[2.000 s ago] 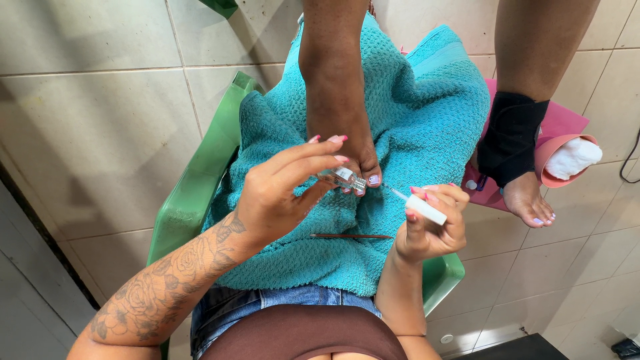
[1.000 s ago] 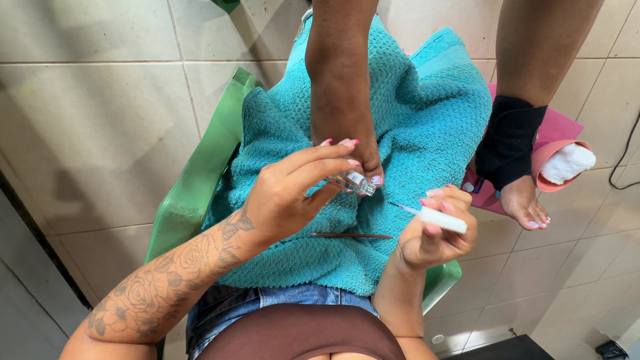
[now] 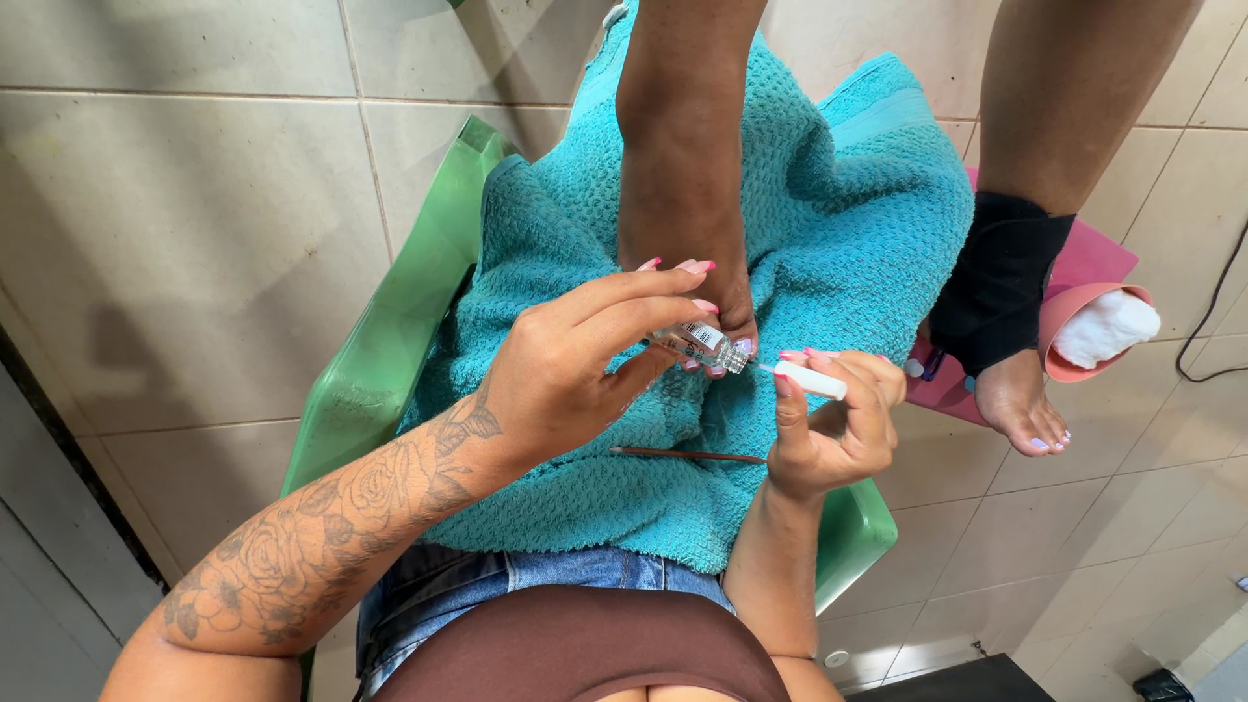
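Between the thumb and fingers of my left hand (image 3: 595, 356) is a clear glass nail polish bottle (image 3: 704, 343), tilted with its open neck toward the right. My right hand (image 3: 838, 419) holds the white cap of the polish brush (image 3: 811, 380), and the brush points left, close to the bottle's neck. Whether the bristles touch the neck I cannot tell. Another person's foot (image 3: 682, 210) rests on a turquoise towel (image 3: 868, 195) over my lap, its toes partly hidden behind the bottle and my fingers. A thin reddish-brown stick (image 3: 687, 453) lies on the towel below the bottle.
The person's other foot (image 3: 1019, 405), with a black ankle wrap (image 3: 1004, 273), is at the right by a pink surface (image 3: 1092, 255). Beside it a pink bowl (image 3: 1065, 353) holds white cotton (image 3: 1110, 330). Green chair arms (image 3: 366, 361) flank me, and a dark cable (image 3: 1197, 327) lies on the tiled floor.
My right hand first moved a little away from the bottle, then came back left, so the brush is now close to the bottle's neck. Both hands keep their hold.
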